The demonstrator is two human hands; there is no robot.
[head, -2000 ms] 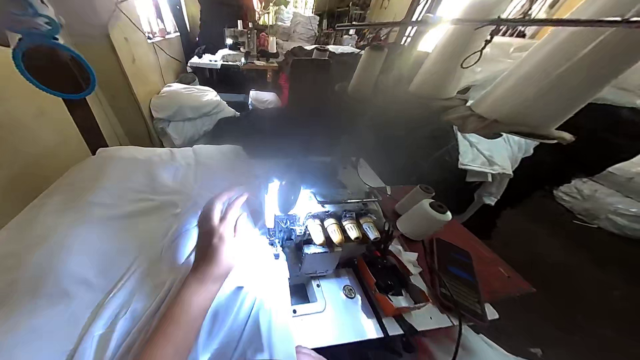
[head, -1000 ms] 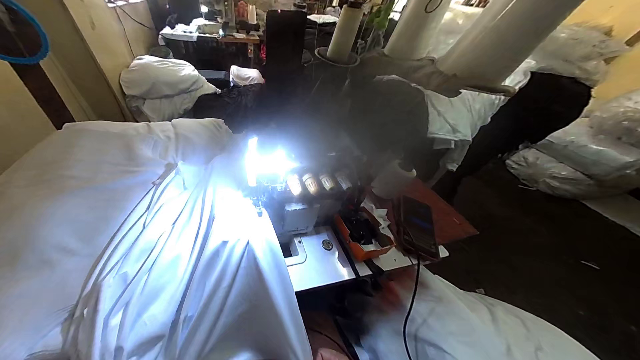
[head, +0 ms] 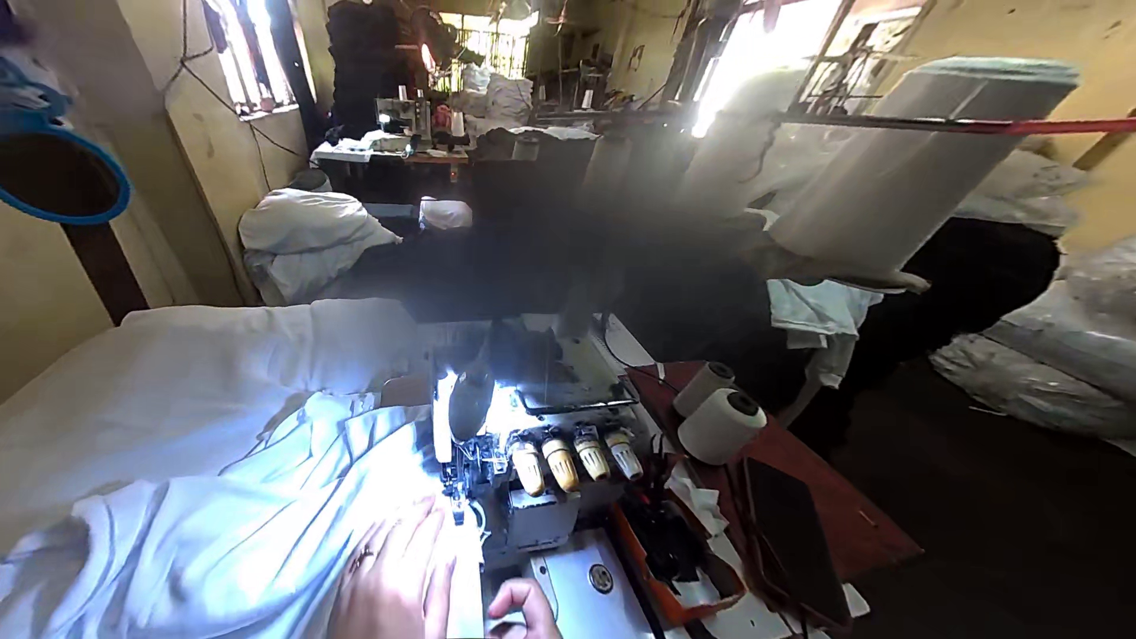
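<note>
An overlock sewing machine [head: 540,515] with several tension dials stands at the centre, its lamp shining on the needle area [head: 460,484]. White fabric [head: 240,506] spreads to the left and runs up to the presser foot. My left hand [head: 399,568] lies flat on this fabric just in front of the foot, a ring on one finger. At the bottom edge, right of the fabric strip, my right hand [head: 524,608] shows only curled fingers near the machine's white cover plate [head: 590,581]; whether it holds anything is hidden.
Right of the machine are an orange box [head: 679,612] with dark tools, thread cones [head: 723,426] and a dark phone-like device [head: 794,541] on a red board [head: 852,497]. A blue-rimmed round object [head: 124,191] hangs at left. White bundles [head: 311,235] lie behind.
My left hand, not clearly visible one second ago, now rests on the fabric by the foot. My right hand's fingers have come into view beside the plate. The fabric lies bunched differently. The view has shifted.
</note>
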